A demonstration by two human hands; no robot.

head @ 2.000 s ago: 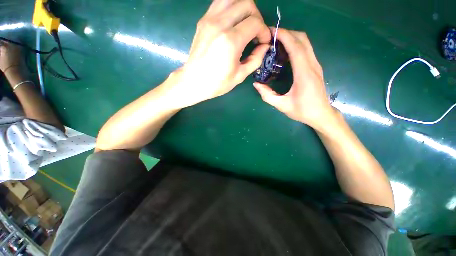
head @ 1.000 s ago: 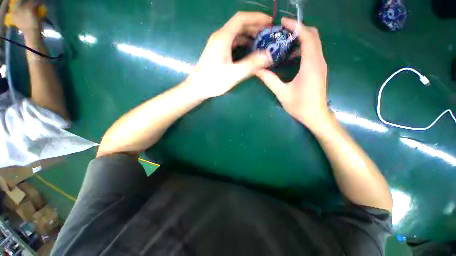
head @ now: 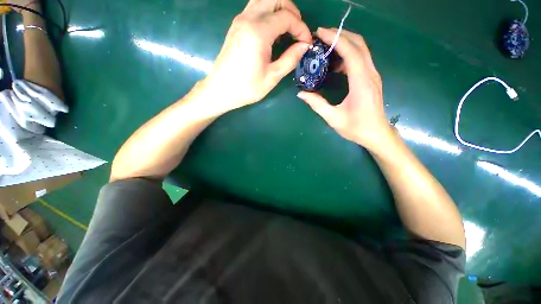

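A round circuit board point(head: 313, 66), dark blue with white markings and a central ring, is held tilted above the bench. A thin white lead point(head: 340, 32) stands up from it. My right hand point(head: 356, 89) holds the board by its edge, fingers behind the upper right and thumb at the lower rim. My left hand point(head: 258, 53) has its thumb and forefinger pinched at the board's upper left edge. What is between those fingertips is too small to tell.
A similar blue disc point(head: 515, 39) with a white lead lies at upper right. A loose white cable point(head: 458, 122) curves on the green bench point(head: 285, 154) at right. At left are a neighbouring person's arm point(head: 41, 59), a black cord and a pale tube. Cardboard boxes point(head: 44, 252) stand at lower left.
The board has turned more edge-on and sits slightly further left. My left fingertips have moved up to its upper edge. The neighbour's arm has shifted, and the view has moved a little.
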